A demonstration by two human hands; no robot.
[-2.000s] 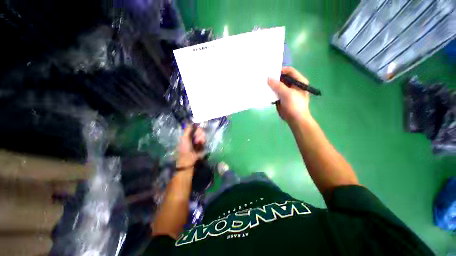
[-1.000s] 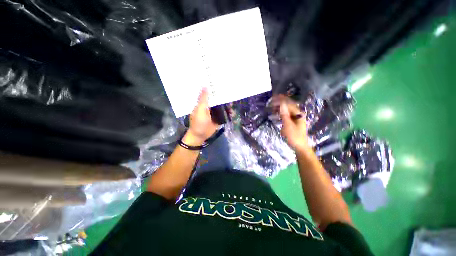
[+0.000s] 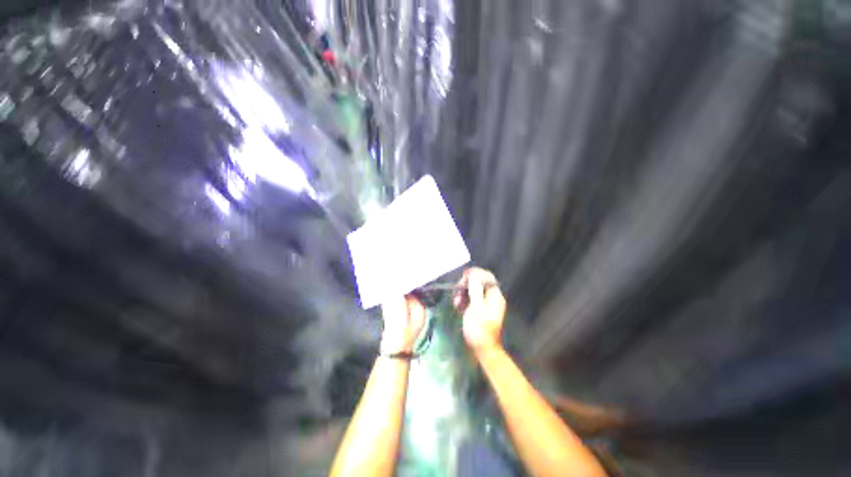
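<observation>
A white sheet (image 3: 408, 244), glaring blank, is tilted in the middle of the head view. My left hand (image 3: 402, 321) holds its lower edge and wears a dark band at the wrist. My right hand (image 3: 482, 307) is just right of the sheet's lower corner, with its fingers curled. A thin blurred line runs between the two hands. Whether my right hand holds a pen or anything else is too blurred to tell.
Dark garments under clear film stand close on the right (image 3: 597, 168) and on the left (image 3: 177, 158), with bright glints. A narrow strip of green floor (image 3: 434, 410) runs between them. The view is blurred.
The view has turned from the open green floor into a narrow gap between dark bagged goods. The sheet and both hands look smaller, and my right hand is closer to my left.
</observation>
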